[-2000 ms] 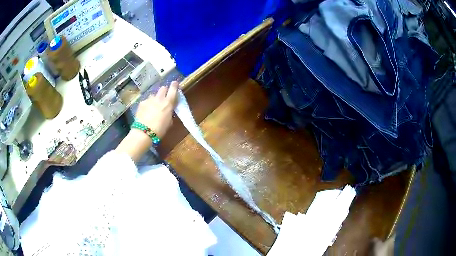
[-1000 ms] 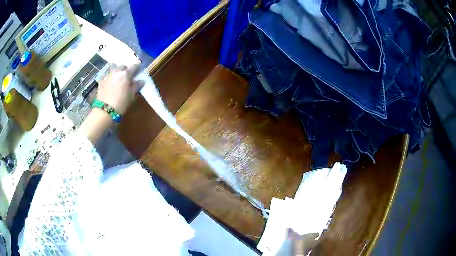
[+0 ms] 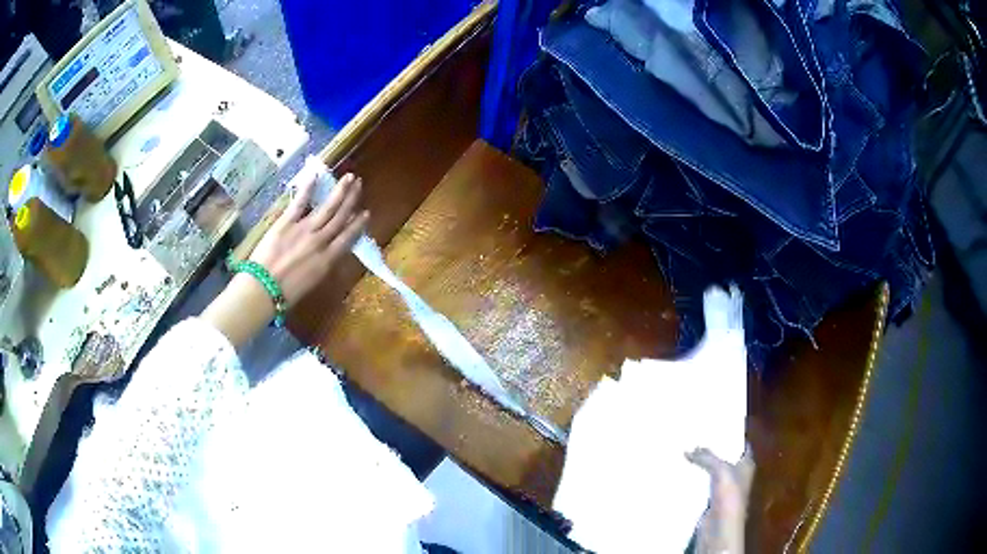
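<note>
A long narrow white strip runs slantwise across the wooden bin, its upper end over the rim. My left hand, with a green bead bracelet, lies over this end, fingers extended and slightly apart. A stack of overexposed white cut pieces is at the bin's lower right, one narrow end sticking up in front of the denim. My right hand, slightly blurred, grips the stack's right edge. More white cloth covers my lap.
The wooden bin holds a dark blue denim heap at upper right. A blue crate stands behind. The machine table at left bears thread cones, black snips and a control panel.
The view has shifted right and down since the first frame. My left hand has loosened from a pinch on the strip to spread fingers. The white stack has shifted upward, with one end raised.
</note>
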